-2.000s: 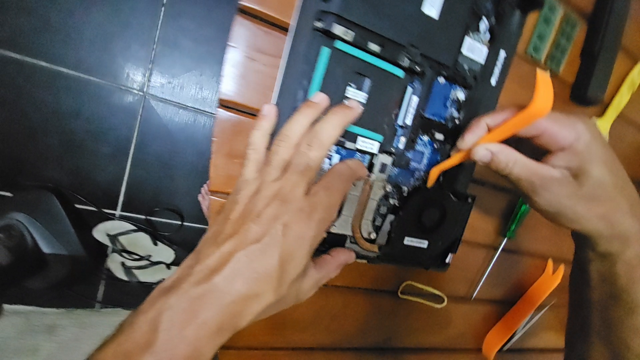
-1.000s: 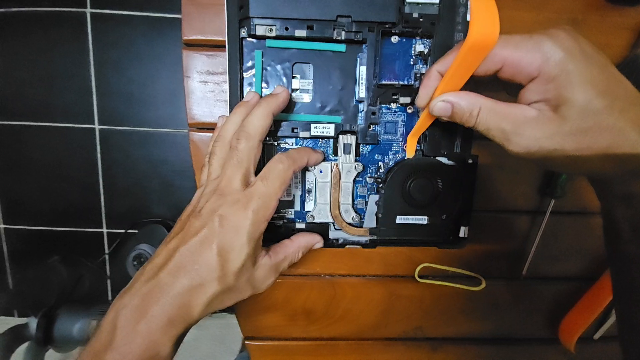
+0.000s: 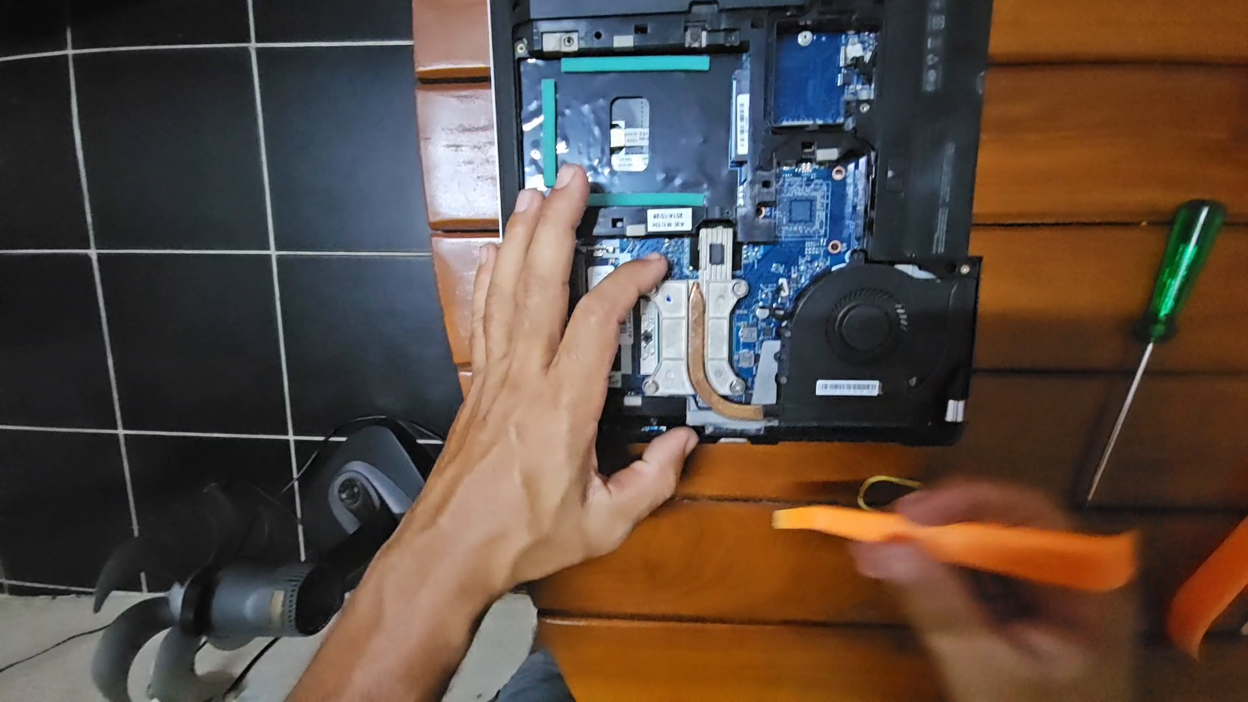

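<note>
An opened laptop (image 3: 819,214) lies underside up on the wooden table, its drive bay, blue circuit board and copper heat pipe (image 3: 698,341) exposed. My left hand (image 3: 546,390) rests over its left part, fingers spread, holding nothing; the thumb lies at the laptop's near edge. The black cooling fan (image 3: 866,336) sits at the laptop's lower right corner. Below it, off the laptop, my blurred right hand (image 3: 985,575) grips an orange plastic pry tool (image 3: 1014,551), whose flat tip points left. A yellow rubber band (image 3: 882,483) lies just behind that hand, partly hidden.
A green-handled screwdriver (image 3: 1175,283) lies on the slatted wooden table (image 3: 1111,146) to the right. Another orange tool (image 3: 1209,595) shows at the right edge. Beyond the table's left side are a dark tiled floor (image 3: 185,341) and a fan (image 3: 244,600) with grey blades.
My right hand has moved with the orange pry tool from beside the laptop's fan to below the laptop, towards me. My left hand remains on the laptop.
</note>
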